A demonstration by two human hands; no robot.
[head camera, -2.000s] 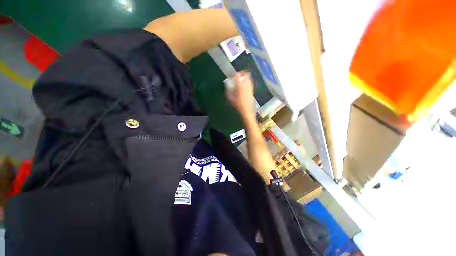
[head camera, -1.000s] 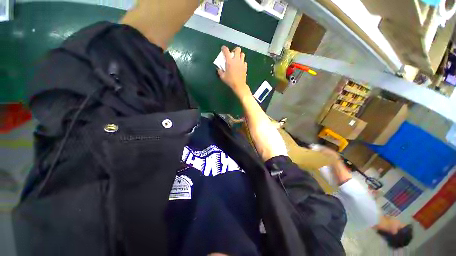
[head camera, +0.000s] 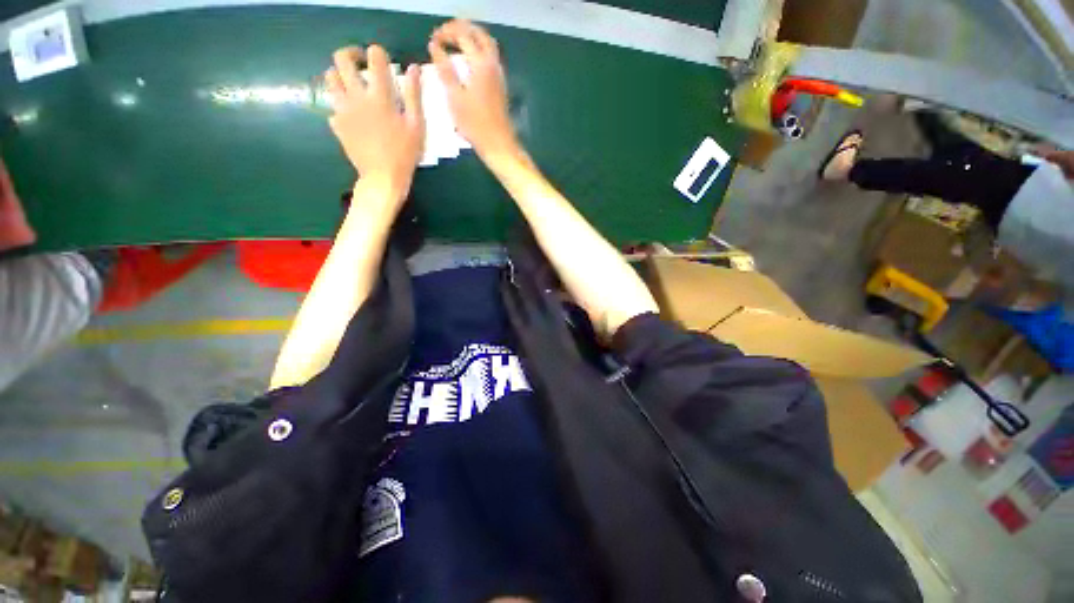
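White unit boxes (head camera: 438,116) stand side by side on the green mat of the bench (head camera: 589,141), between my two hands. My left hand (head camera: 375,116) presses on their left side. My right hand (head camera: 475,94) is on their right side, fingers at the far end. The fingers hide part of the boxes, and I cannot tell how many there are. Another unit box with a grey-purple label (head camera: 45,45) lies at the far left of the bench.
A white card with a dark rectangle (head camera: 703,170) lies at the bench's right end. Scissors with red and yellow handles (head camera: 813,94) hang near the corner. An open brown carton (head camera: 754,318) stands at right. Red stools (head camera: 283,262) are below the bench. Another person's sleeve (head camera: 45,309) shows at left, a person's leg (head camera: 930,174) at right.
The view has turned and levelled over the bench. My left hand has come into view beside my right hand, and several white boxes now show between them.
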